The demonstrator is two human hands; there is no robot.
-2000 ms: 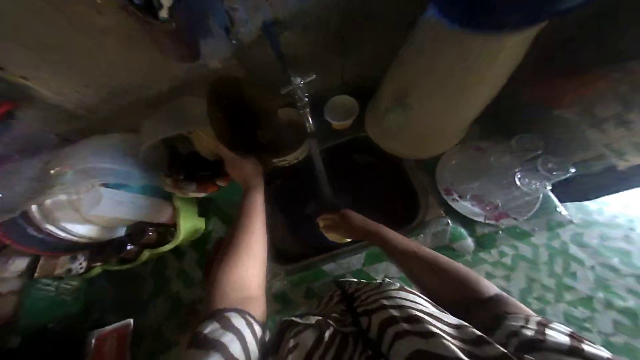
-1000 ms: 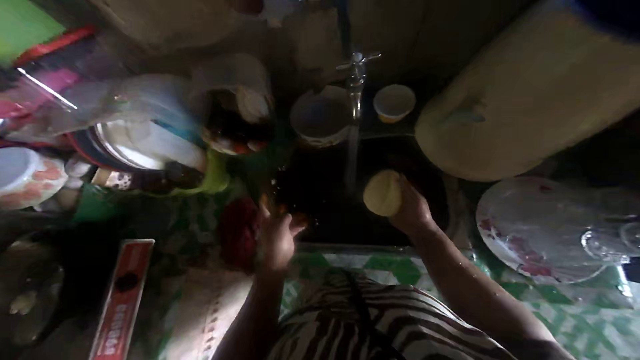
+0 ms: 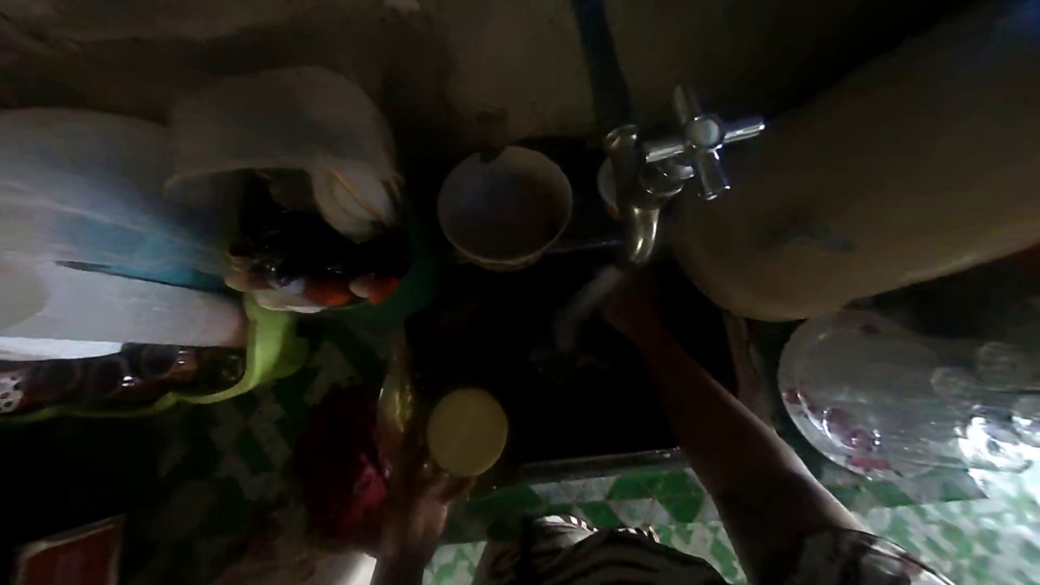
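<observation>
Water runs from the metal faucet (image 3: 642, 219) into the dark sink (image 3: 601, 465). My left hand (image 3: 443, 483) is at the sink's left front corner, holding a round, pale yellow object (image 3: 467, 431) whose kind I cannot tell. In deep shadow, my right hand (image 3: 634, 305) reaches in just below the spout, its fingers hard to make out; whether it holds anything cannot be seen. Behind the sink, left of the faucet, stands a white bowl (image 3: 505, 207). A smaller white cup (image 3: 607, 187) is partly hidden by the faucet.
A large beige container (image 3: 861, 179) stands at the right, with a patterned plate (image 3: 853, 390) and clear glassware (image 3: 991, 406) below it. Dishes and a green rack (image 3: 272, 349) fill the left side. A dark red cloth-like thing (image 3: 345, 471) lies beside my left hand on the patterned counter.
The pale yellow object was in my right hand a second ago and is now in my left. My right hand has moved toward the faucet. The view has come closer to the sink.
</observation>
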